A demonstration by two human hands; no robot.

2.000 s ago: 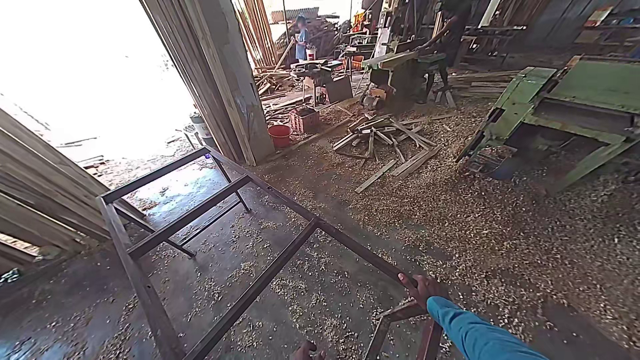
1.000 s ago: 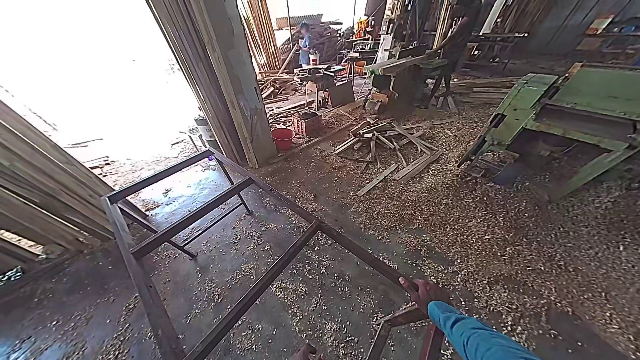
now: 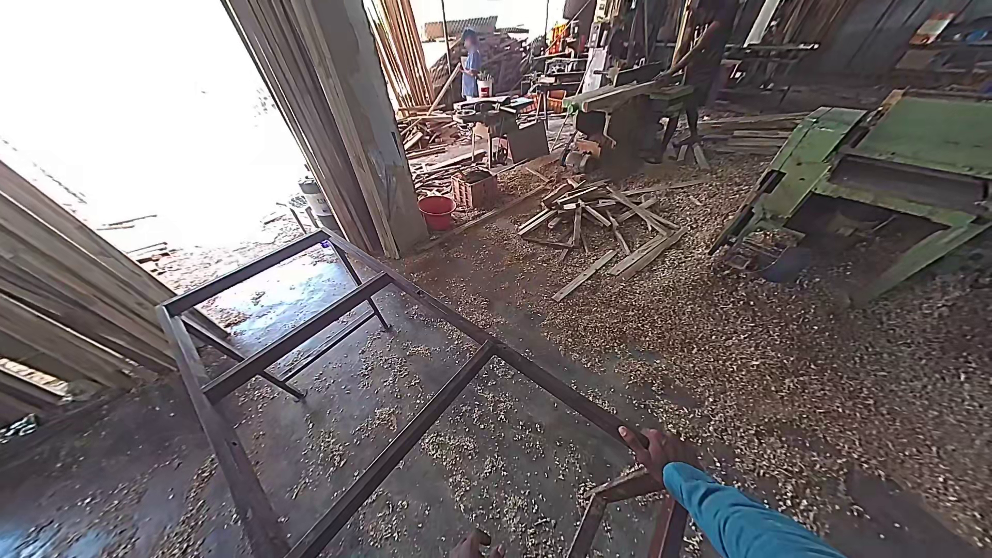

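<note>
A long dark frame of bars with crosspieces (image 3: 422, 422) stretches from the bottom of the view to the far left, standing on thin legs (image 3: 341, 341). My right hand (image 3: 655, 451), below a blue sleeve, rests at the near right end of its long side rail (image 3: 558, 391), fingers on the bar; whether they close round it is unclear. Just under that hand are angled reddish-brown bars (image 3: 624, 488). At the bottom edge only the fingers of my left hand (image 3: 477, 545) show, inside the frame's outline, with nothing visible in them.
Wood shavings (image 3: 814, 387) cover much of the floor. A heap of wood offcuts (image 3: 597, 217) lies ahead, with a red bucket (image 3: 437, 212) beside a pillar (image 3: 380, 139). Green machinery (image 3: 922, 147) stands right, planks (image 3: 70, 287) lean left. A person (image 3: 701, 70) works at a machine; another (image 3: 470, 66) stands farther back.
</note>
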